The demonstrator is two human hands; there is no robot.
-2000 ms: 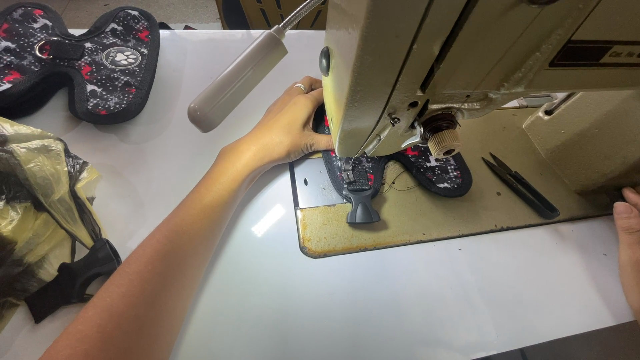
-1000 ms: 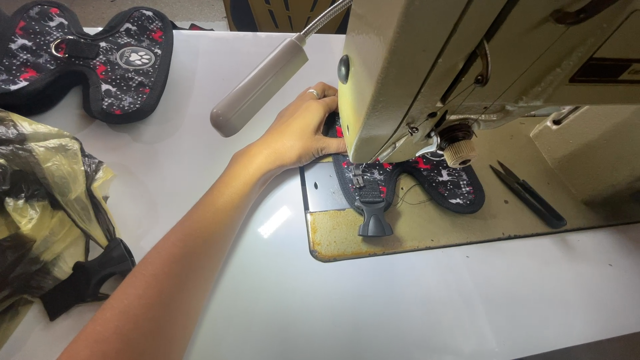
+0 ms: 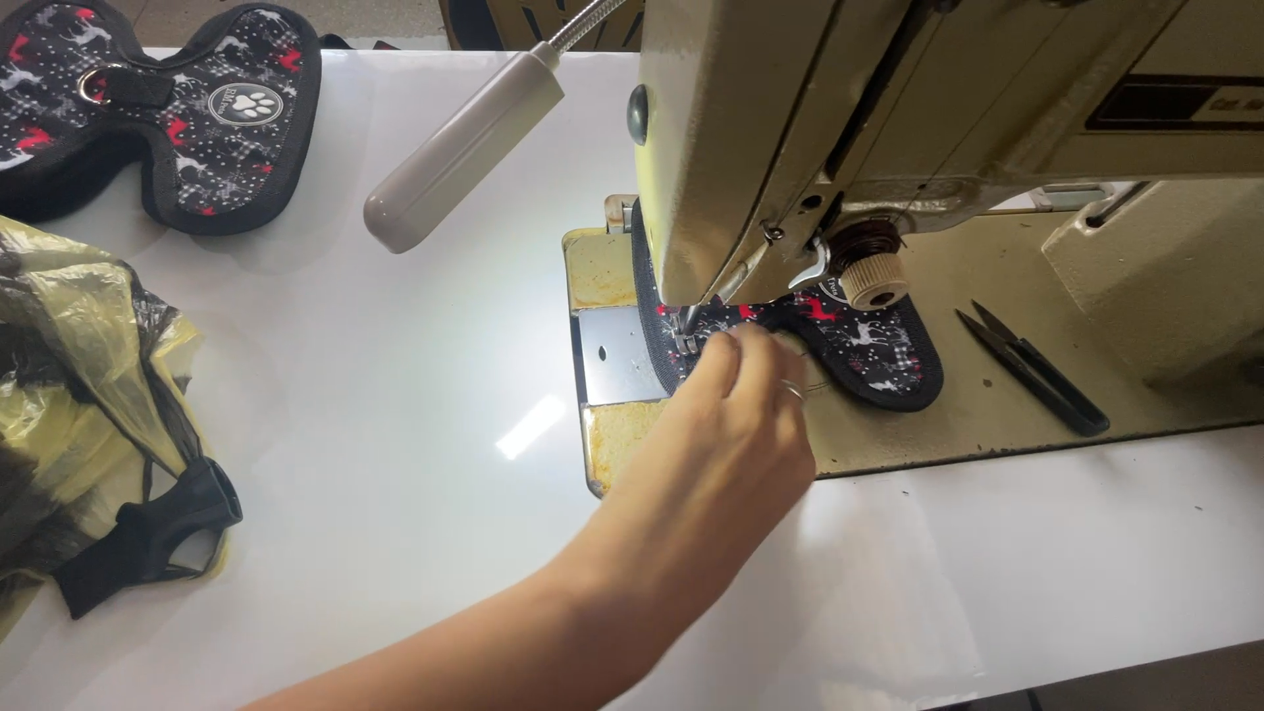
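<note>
A black patterned pet harness piece (image 3: 874, 355) with red and white reindeer lies on the bed of a sewing machine (image 3: 731, 118), under the presser foot (image 3: 685, 341). My left hand (image 3: 741, 425) is over its near part, just right of the presser foot, fingertips bent together and down at the fabric. The fingertips are partly turned away, so whether they pinch the piece cannot be told. The buckle end is hidden behind this hand. My right hand is out of view. Thread snips (image 3: 1037, 373) lie on the machine bed to the right of the harness piece.
A similar harness piece (image 3: 212, 128) lies at the back left. Below it a yellow plastic bag (image 3: 69, 395) lies beside a black plastic buckle part (image 3: 148, 533). A lamp with a flexible neck (image 3: 464, 148) reaches over the white table (image 3: 395, 395) left of the machine head.
My left hand has moved from the harness piece's far left edge to its near side, right of the presser foot. My right hand, at the right edge two seconds ago, is out of view.
</note>
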